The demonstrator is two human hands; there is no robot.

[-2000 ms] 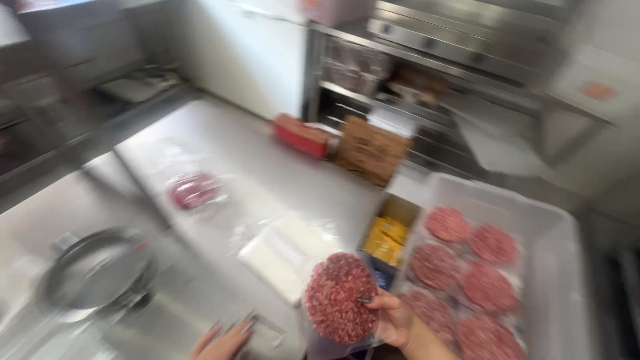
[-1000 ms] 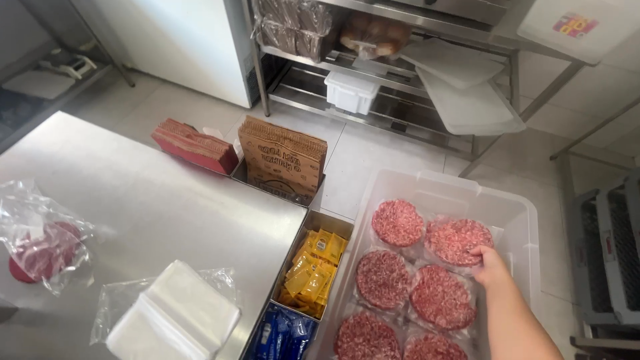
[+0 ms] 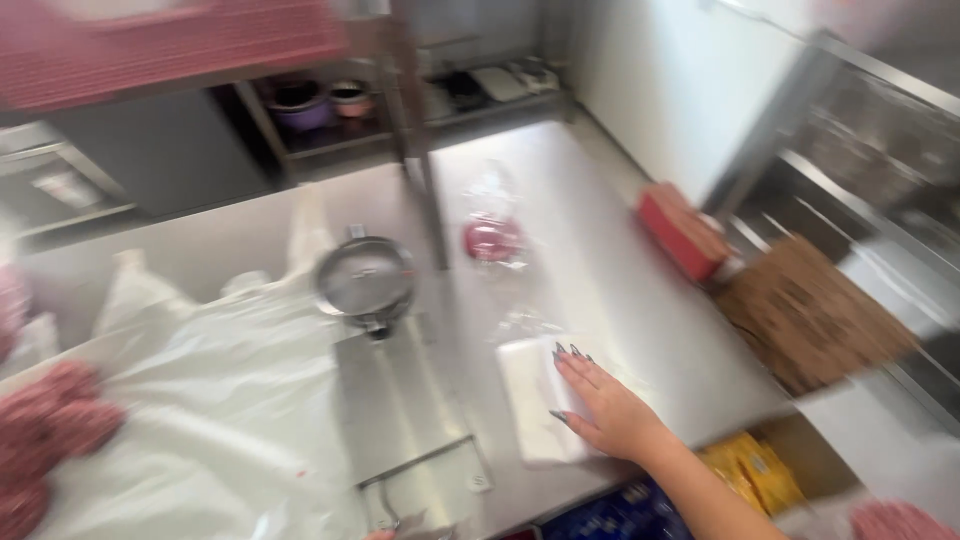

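Note:
My right hand (image 3: 600, 405) lies with its fingers spread on a stack of white sheets (image 3: 525, 405) on the steel table. At the bottom edge only fingertips of my left hand (image 3: 381, 535) show, beside a clear square plate (image 3: 427, 487); whether they hold anything is unclear. A round metal press or pan (image 3: 365, 277) stands behind that plate. Raw ground meat (image 3: 52, 435) rests on a white plastic bag (image 3: 217, 397) at the left. Part of a meat patty (image 3: 896, 521) is visible at the bottom right. The view is blurred.
A red round thing in clear plastic (image 3: 491, 238) lies farther back on the steel table (image 3: 592, 247). A steel post (image 3: 424, 150) rises near the pan. Along the right edge are a red box (image 3: 682, 232), brown paper bags (image 3: 814, 315), yellow packets (image 3: 754, 469) and blue packets (image 3: 630, 510).
My right hand has moved from a patty in the plastic tub to the white sheets. The view has swung left, bringing in the meat on the bag.

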